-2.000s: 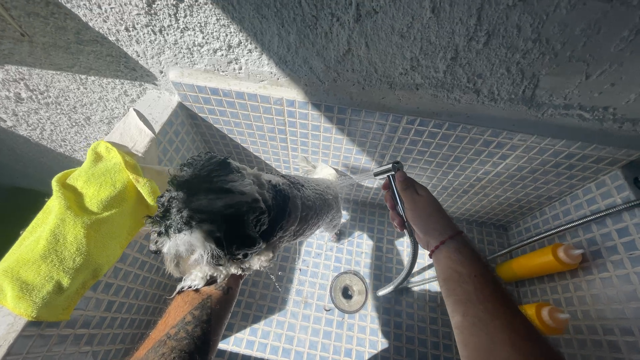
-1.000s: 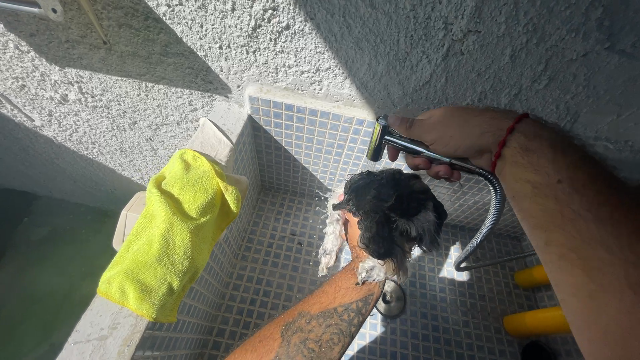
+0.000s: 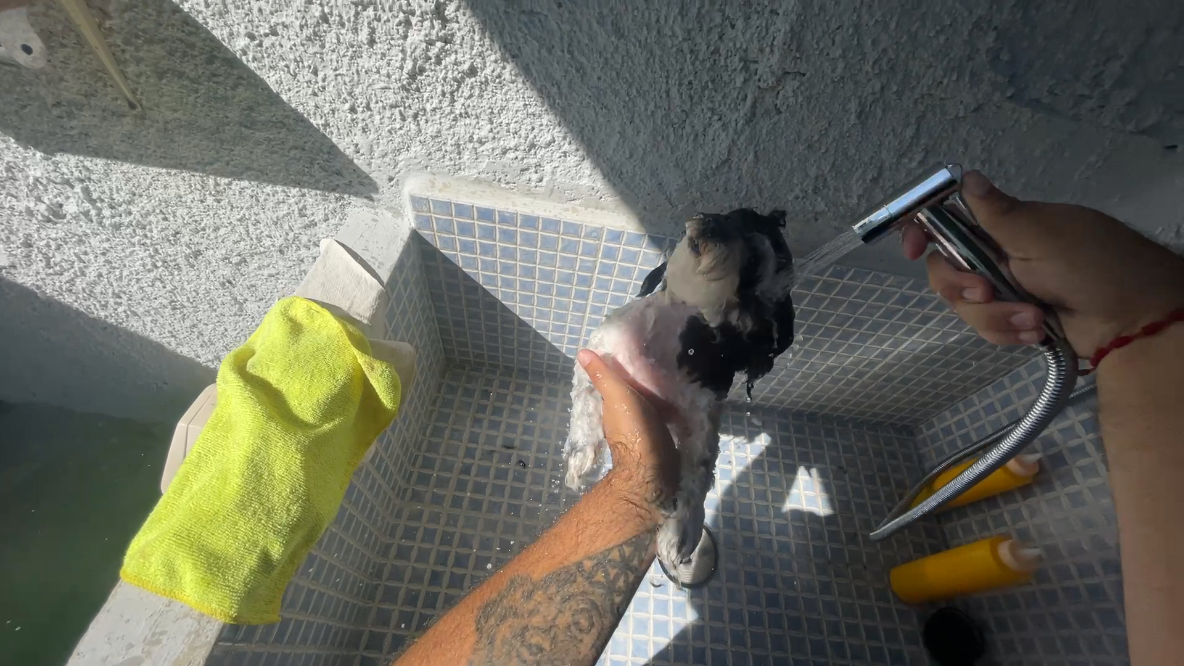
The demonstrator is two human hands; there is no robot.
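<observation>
A wet black-and-white small dog (image 3: 703, 324) is held up over a blue-tiled basin (image 3: 518, 250), its pink belly and pale legs showing. My left hand (image 3: 634, 421) grips it around the chest from below, thumb on the belly; the other fingers are hidden behind the body. At the right, my right hand (image 3: 1054, 254) is closed on the handle of a chrome spray nozzle (image 3: 911, 203). Water jets from the nozzle onto the side of the dog's head. A flexible metal hose (image 3: 1013, 444) hangs from the handle and curves down into the basin.
A yellow microfiber cloth (image 3: 268, 462) drapes over the basin's left ledge (image 3: 153, 624). Yellow bottles (image 3: 962, 569) and a dark round object (image 3: 953, 636) are at the lower right. The drain (image 3: 698, 564) lies partly behind a leg. A rough stucco wall (image 3: 703, 92) rises behind.
The dog, low in the basin two seconds ago, is now raised with its belly showing. My right hand has moved right, away from the dog, keeping the nozzle.
</observation>
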